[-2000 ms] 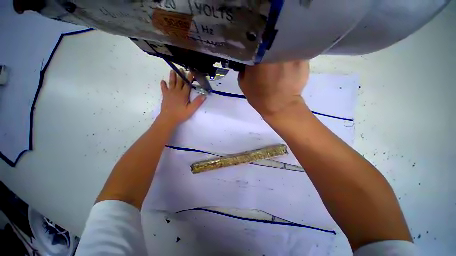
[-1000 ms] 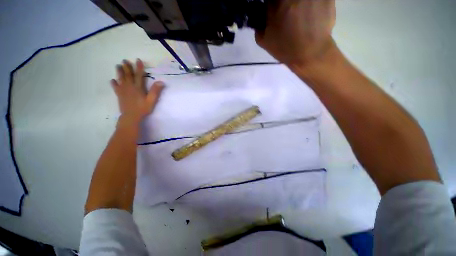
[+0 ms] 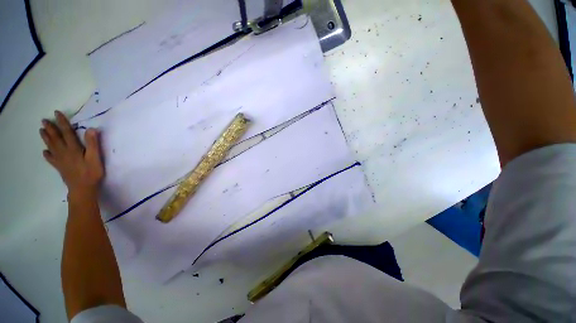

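Note:
The paper marker [image 3: 189, 132] covers the fabric lay, with dark cut lines running across it. My left hand [image 3: 74, 151] lies with fingers spread on the left edge of the paper, holding nothing. The base plate [image 3: 330, 25] shows at the top, at the paper's upper right edge. The presser foot [image 3: 265, 25] stands on the top cut line. The motor and handle are out of the picture. My right forearm comes in at the upper right, and my right hand is cut off by the top edge. A gold-brown weight [image 3: 203, 168] lies slanted on the paper.
A second gold-brown weight [image 3: 289, 267] lies near the front, beside dark fabric [image 3: 372, 253]. Dark-edged, white-topped shapes show at the left edge. Lint dots the white table [image 3: 417, 107] at right. A blue thing [image 3: 464, 221] shows below the table edge.
The machine has moved up and right relative to the paper, leaving a cut line along the top. The view has shifted and turned. My right hand has left the picture; my left hand stays at the paper's left edge.

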